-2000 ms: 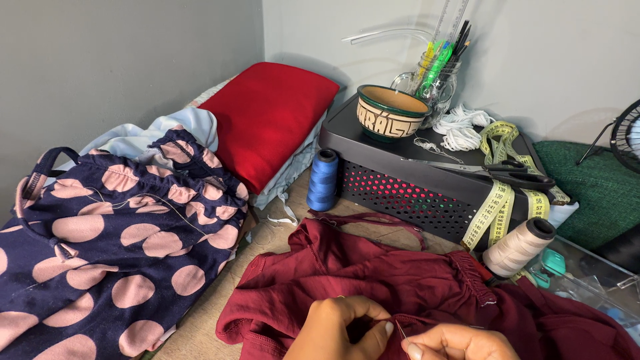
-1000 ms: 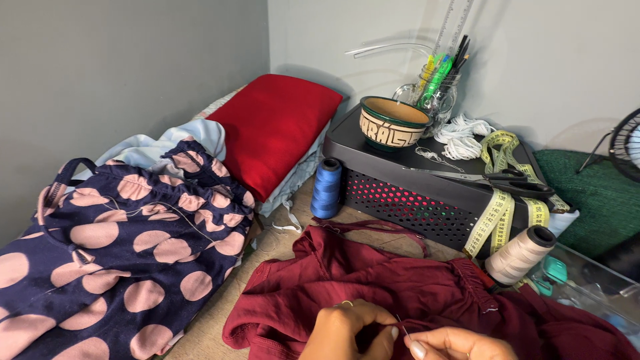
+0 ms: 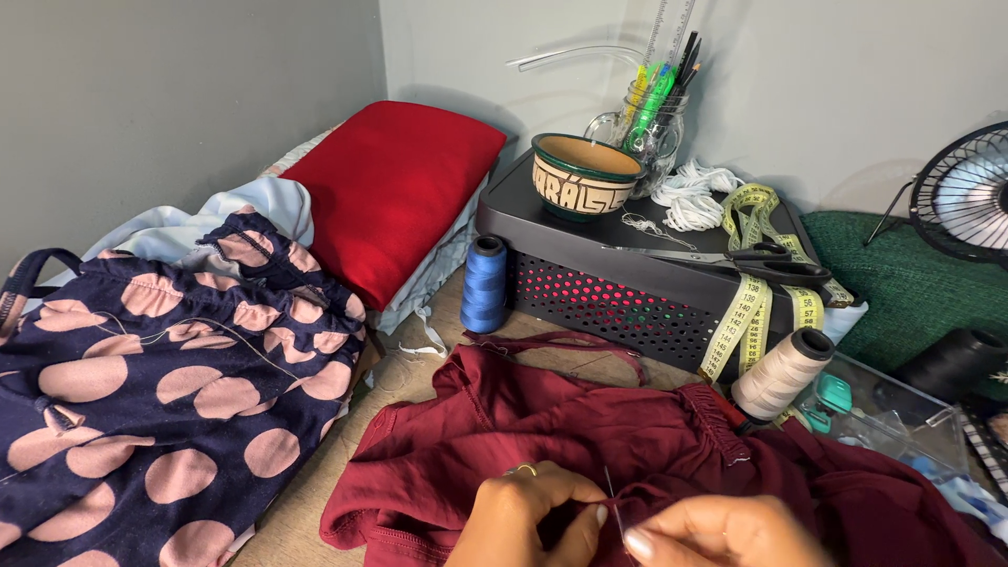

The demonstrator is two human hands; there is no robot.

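A maroon garment [image 3: 520, 425] with gathered elastic parts lies crumpled at the bottom centre. My left hand [image 3: 531, 516], with a ring on one finger, pinches a fold of its cloth between thumb and forefinger. Close beside it on the right, my right hand [image 3: 720, 531] grips a thin sewing needle [image 3: 614, 500] between thumb and finger; the needle stands nearly upright at the fold. Whether its tip is in the cloth cannot be told. Behind the garment stand a blue thread spool [image 3: 483, 285] and a tilted cream thread spool [image 3: 782, 376].
A polka-dot garment [image 3: 181, 386] and folded red cloth [image 3: 394, 197] lie left. A black perforated box [image 3: 614, 295] bears a patterned bowl [image 3: 587, 177], scissors [image 3: 756, 258], a tape measure [image 3: 748, 315] and a glass jar [image 3: 657, 150]. At right are a clear plastic case [image 3: 929, 425] and small fan [image 3: 965, 193].
The needle has turned more upright and shows more of its length above the fold. Both hands stay close together at the maroon cloth.
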